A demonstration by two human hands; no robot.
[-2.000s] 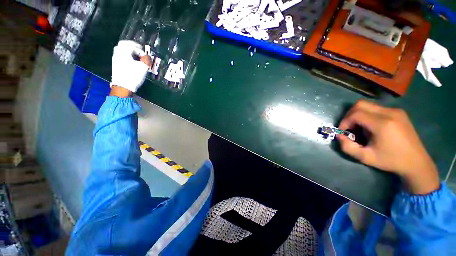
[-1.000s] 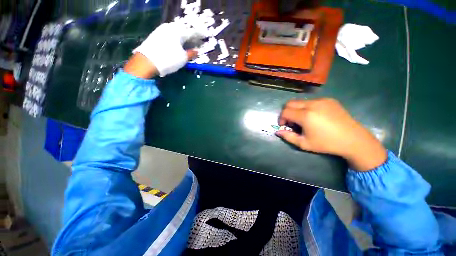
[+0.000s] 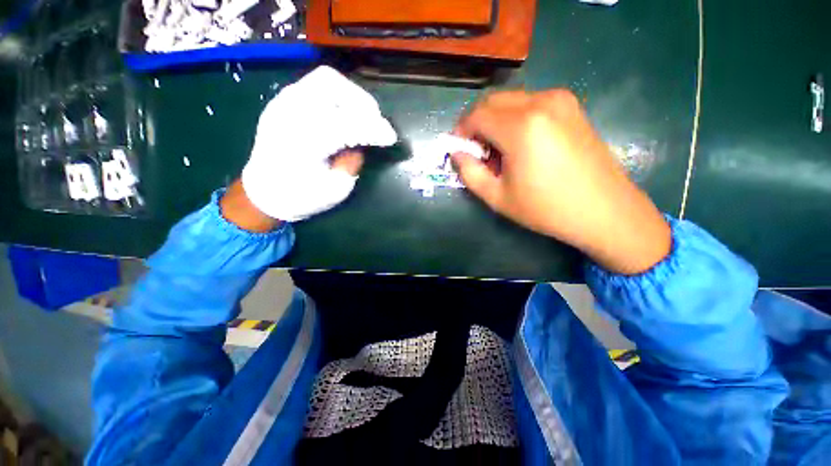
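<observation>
My left hand (image 3: 314,150), in a white glove, is over the bench mat with its fingers curled in; whether it holds anything is hidden. My bare right hand (image 3: 547,164) pinches a small white plastic part (image 3: 466,146) between thumb and fingertips. Small metallic or pale bits (image 3: 436,185) show in the bright glare just below its fingertips; they are too washed out to tell apart. The two hands are close together but do not touch.
The orange block (image 3: 428,45) stands behind the hands. A blue-edged bin (image 3: 219,56) heaped with white parts is left of it. The clear blister tray (image 3: 87,206) at far left holds white parts. One part (image 3: 816,103) lies far right beyond the pale line.
My left hand has left the bin and come down beside my right hand. A white part now shows in my right fingertips. The view has shifted, moving the block up.
</observation>
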